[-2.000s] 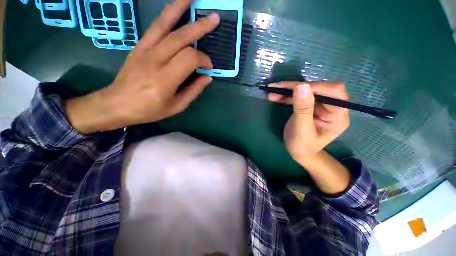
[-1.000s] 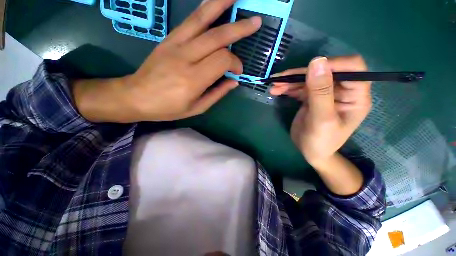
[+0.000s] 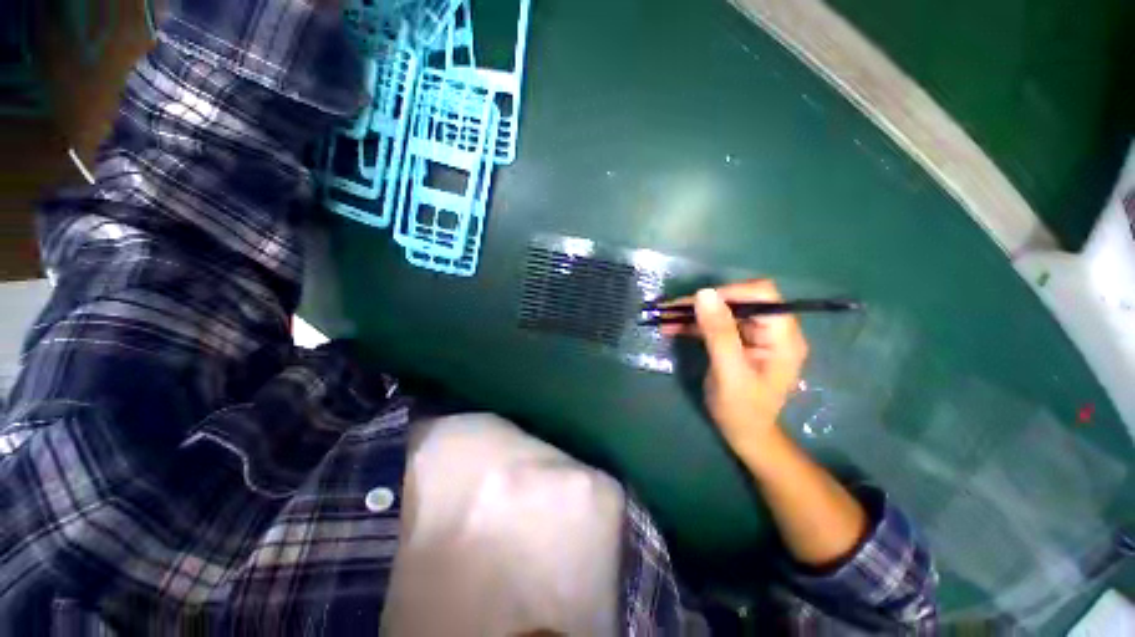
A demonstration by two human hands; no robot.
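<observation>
My right hand [image 3: 747,361] holds slim black tweezers [image 3: 784,307] like a pen, tip pointing left. The tip is over the right part of a clear backing sheet [image 3: 650,361] that lies flat on the green table and bears close rows of thin dark adhesive strips [image 3: 579,295]. Whether the tip holds a strip is too small to tell. My left hand is not in view; its plaid sleeve [image 3: 249,75] reaches to the upper left. Light-blue housings [image 3: 444,156] lie overlapping in a heap at the upper left, near that sleeve.
Clear used liners [image 3: 996,460] lie loose at the lower right of the green tabletop [image 3: 622,137]. A pale edge strip [image 3: 896,100] curves along the table's far right side. A white item [image 3: 1105,620] is cut off at the lower right corner.
My left hand has left the housing over the strips and gone out of view at the upper left. The view has shifted, showing more of the heap. The tweezers have moved off the housing.
</observation>
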